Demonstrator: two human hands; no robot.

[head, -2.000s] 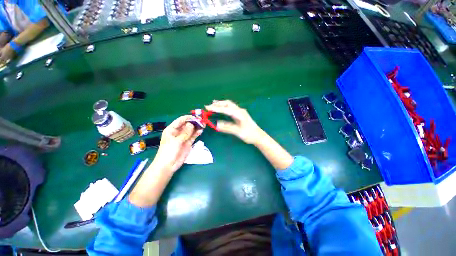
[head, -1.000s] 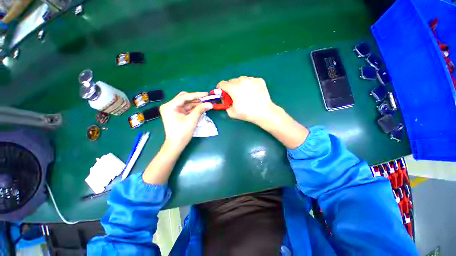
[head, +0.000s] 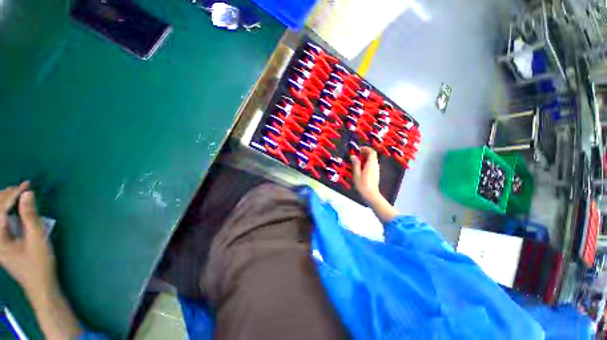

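Observation:
The black clamp tray (head: pixel 393 182) is beside my lap, packed with rows of red clamps (head: pixel 324 113) clipped on small dark and white units. My right hand (head: pixel 367 176) is over the tray's lower right part, fingertips down at the end of a row. Whether its fingers hold a clamp is too small to tell. My left hand (head: pixel 30 249) is at the left edge of the picture above the green bench, thumb and fingers close together. A small dark thing shows at its fingertips, too blurred to name. The white cloth (head: pixel 48 225) shows partly behind that hand.
A mobile phone (head: pixel 123 25) lies on the green bench (head: pixel 133 119). A unit (head: pixel 225 15) lies near the blue bin (head: pixel 286 8). The bench edge runs between phone and tray. On the floor side are a green bin (head: pixel 462 178) with small parts and a white board (head: pixel 490 254).
The view has swung right and down to the tray. My hands have parted: my right hand has gone from the clamp and unit over the bench to the tray. My left hand stays over the bench.

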